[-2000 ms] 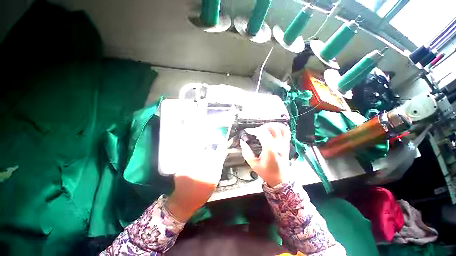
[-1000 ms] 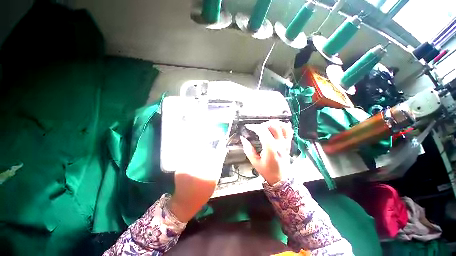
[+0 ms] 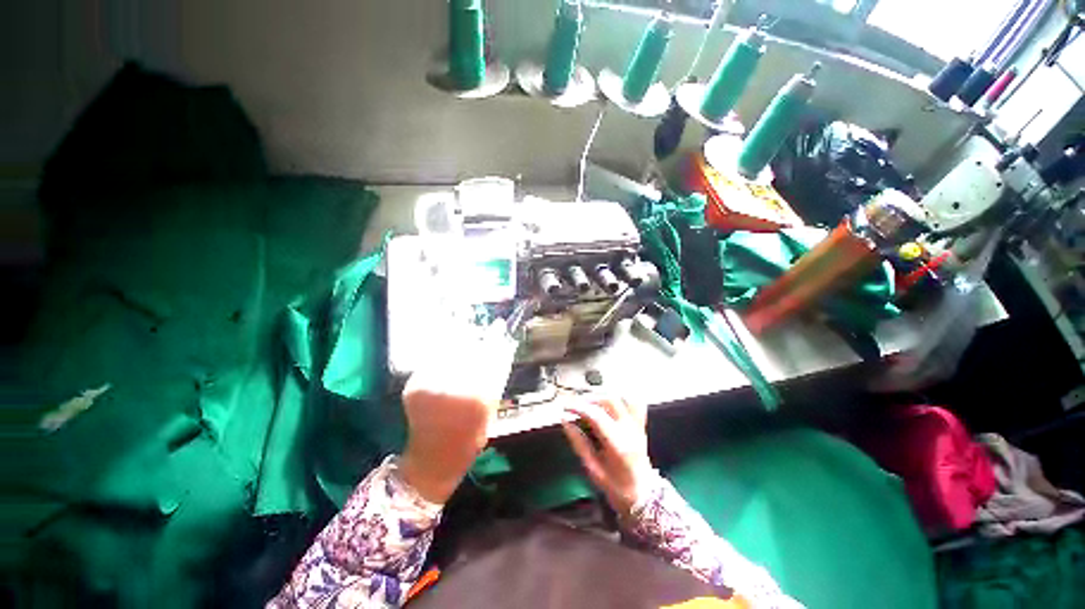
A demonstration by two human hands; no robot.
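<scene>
The overlock machine point(image 3: 583, 244) stands in front of me, with a row of tension knobs on its front. My left hand point(image 3: 450, 410) is at the machine's lower left, by the needle area; its fingers are washed out by glare, so what they touch is hidden. My right hand point(image 3: 613, 438) is at the table's front edge below the machine, fingers spread, with nothing visible in it. A green cloth piece point(image 3: 357, 345) hangs at the machine's left side, beside a large spread of green cloth point(image 3: 155, 345).
Green thread cones point(image 3: 648, 57) stand above the machine. Right of it are green strips point(image 3: 678, 244), an orange-red box point(image 3: 744, 200) and a leaning orange-copper flask point(image 3: 821, 268). A green-covered stool point(image 3: 809, 523) and a red-pink bundle point(image 3: 940, 464) are at lower right.
My right hand has left the machine's front and moved down to the table edge, uncovering the knobs. My left hand stays by the needle area. The view has shifted slightly.
</scene>
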